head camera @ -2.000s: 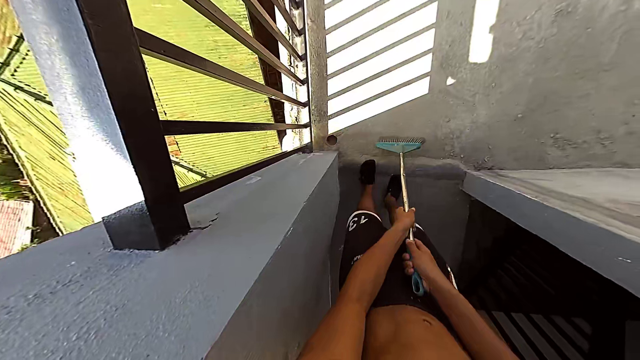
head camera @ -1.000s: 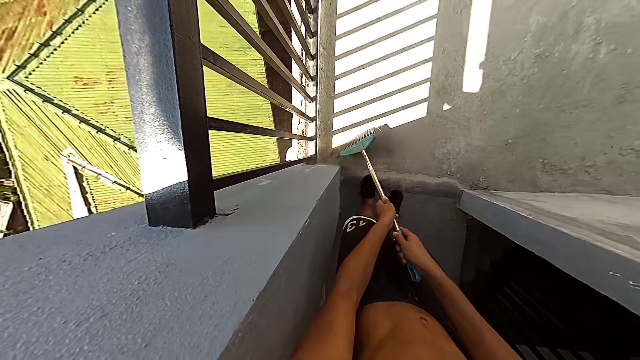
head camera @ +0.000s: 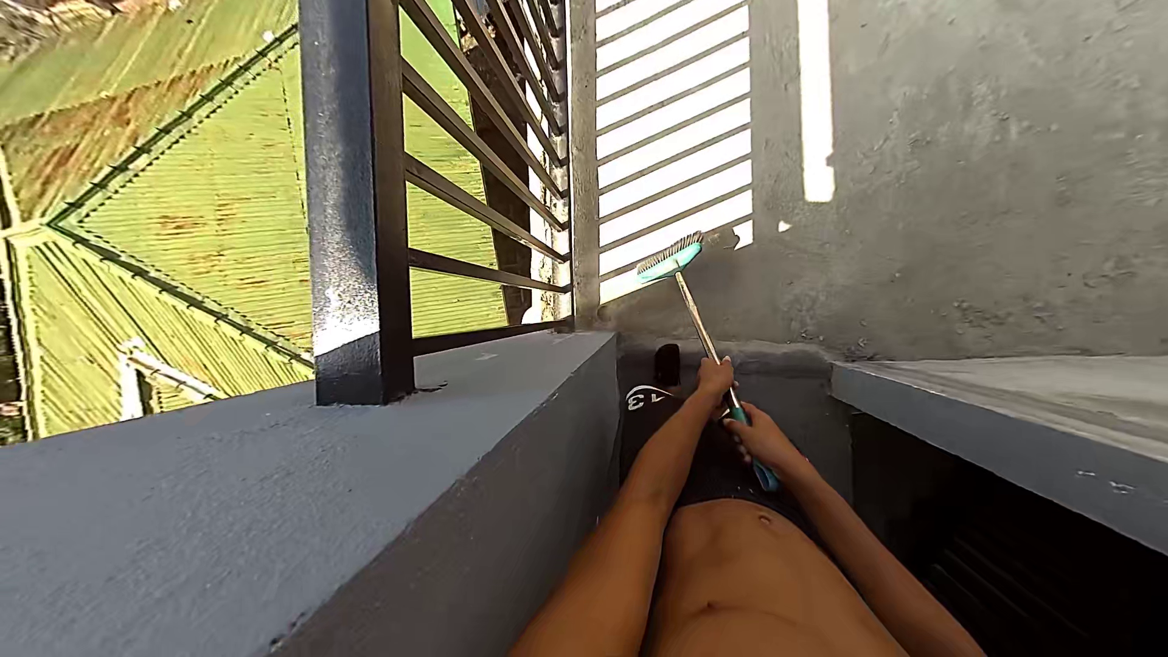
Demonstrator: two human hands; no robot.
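Observation:
A push broom (head camera: 701,319) with a teal head, dark bristles and a pale pole reaches forward from my body over the concrete floor (head camera: 958,228). Its head rests at the lower edge of the striped sunlight, near the foot of the railing. My left hand (head camera: 716,376) is wrapped around the middle of the pole. Nearer to me, my right hand (head camera: 757,436) closes on the teal grip at the pole's rear part, and the end of that grip sticks out below it. A small dark patch lies on the floor just right of the bristles.
On the left a grey painted parapet (head camera: 274,484) carries a metal post (head camera: 351,201) and slanted railing bars (head camera: 484,214). Green corrugated roofs (head camera: 210,219) lie far below beyond it. At the right, a grey ledge (head camera: 985,424) borders a dark opening (head camera: 985,538).
The broom head has moved left from straight ahead of me to beside the railing, then a little back to the right. Both hands have kept their hold. The view has shifted.

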